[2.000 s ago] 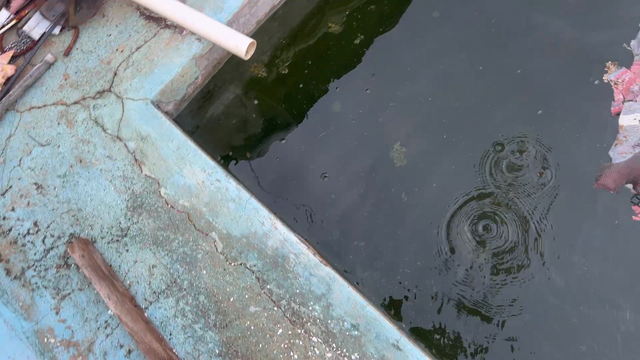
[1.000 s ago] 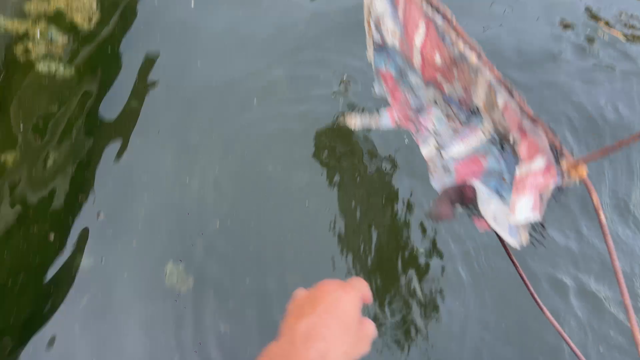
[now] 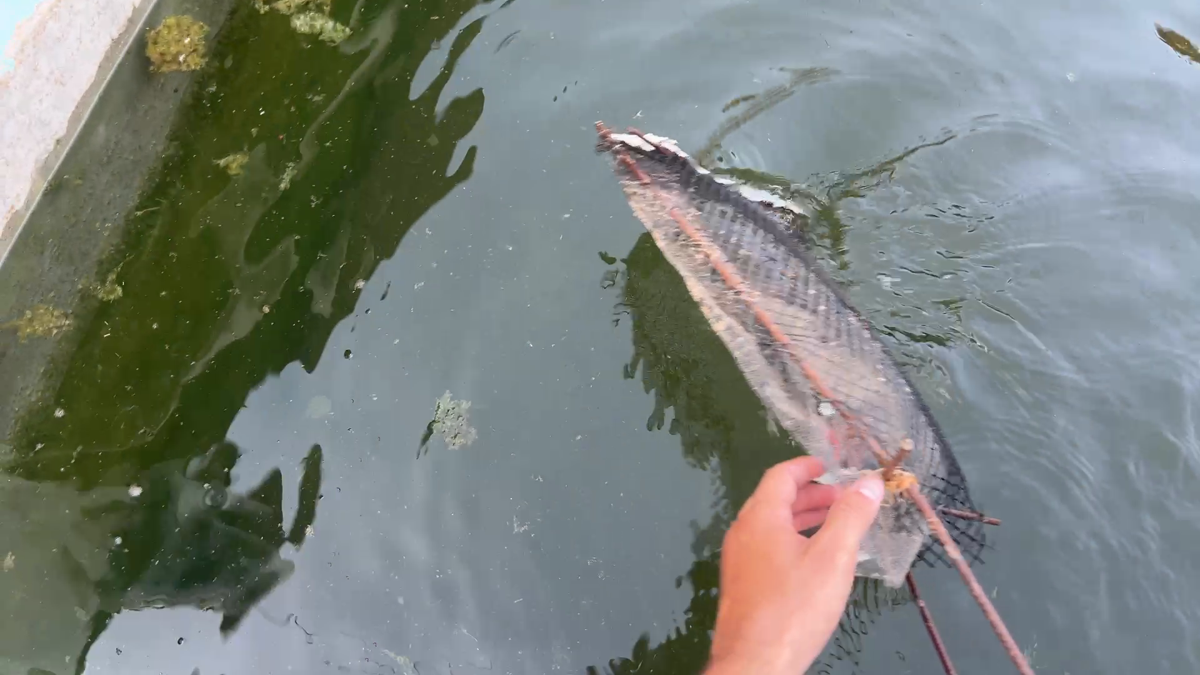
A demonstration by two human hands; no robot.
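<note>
My left hand (image 3: 797,553) reaches up from the bottom, with the thumb and curled fingers at the lower end of a long net scoop (image 3: 797,328). Dark mesh and pale, worn sheeting hang on its rusty metal rod frame, beside an orange binding (image 3: 900,482). Whether the fingers pinch the sheeting or only touch it is unclear. The scoop is tilted above greenish water, its far edge close to the surface. Two thin rusty rods (image 3: 970,577) run from it out of the bottom right. My right hand is not in view.
A concrete basin wall (image 3: 56,103) with a pale top edge runs along the upper left. Clumps of algae (image 3: 176,44) cling near it, and another pale clump (image 3: 454,422) floats in the water (image 3: 525,281). Ripples spread right of the scoop.
The view has shifted from the cracked blue ledge to the water. The scoop has turned, showing mesh and rod instead of its red, white and blue sheeting. My left hand has come to its lower end.
</note>
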